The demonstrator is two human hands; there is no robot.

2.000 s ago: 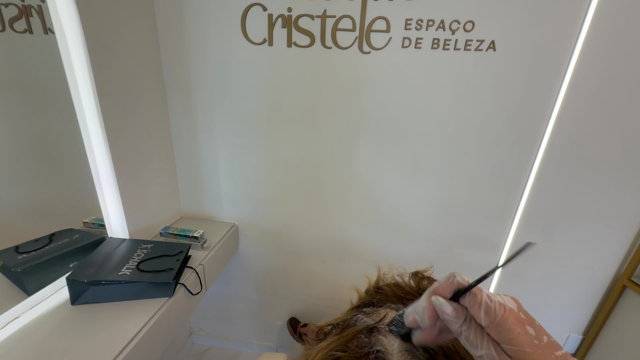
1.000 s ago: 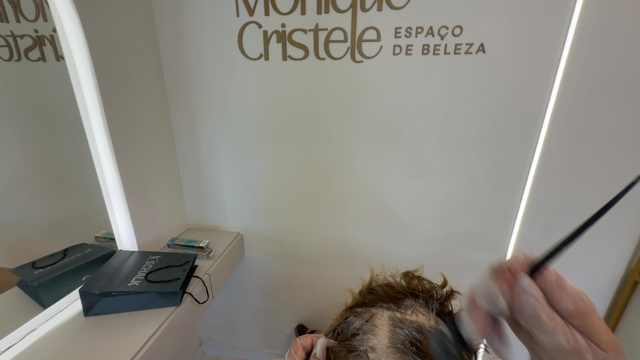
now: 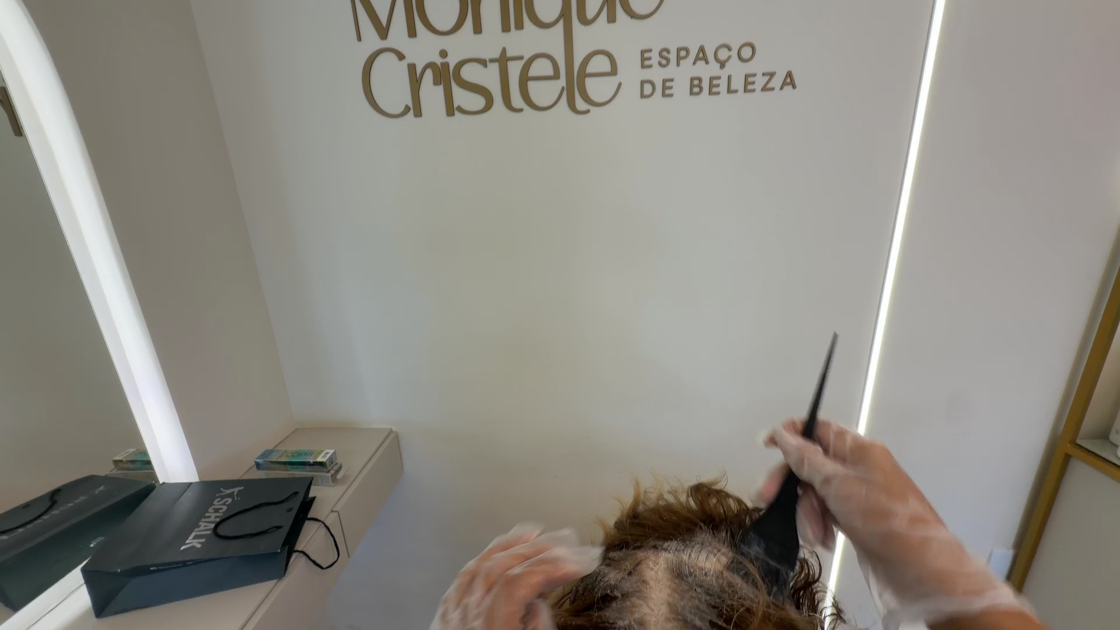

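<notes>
My right hand (image 3: 840, 490), in a clear thin glove, grips a black tint brush (image 3: 779, 525) by its handle, the pointed tail up. The wide brush end lies against the right side of a seated person's brown hair (image 3: 691, 560). A pale parting with whitish product runs over the top of the head. My left hand (image 3: 516, 577), gloved too, is at the left side of the hair with its fingers bent; whether it holds a strand I cannot tell.
A dark paper bag (image 3: 197, 547) with cord handles lies on the white counter (image 3: 350, 472) at left, with small boxes (image 3: 296, 460) behind it. A lit mirror (image 3: 105, 262) stands beside them. The wall (image 3: 560, 289) bears raised lettering. A gold-framed shelf (image 3: 1072, 446) is at right.
My left hand has come into fuller view at the left of the hair. The brush, slanting to the upper right before, now stands more upright, its end against the hair.
</notes>
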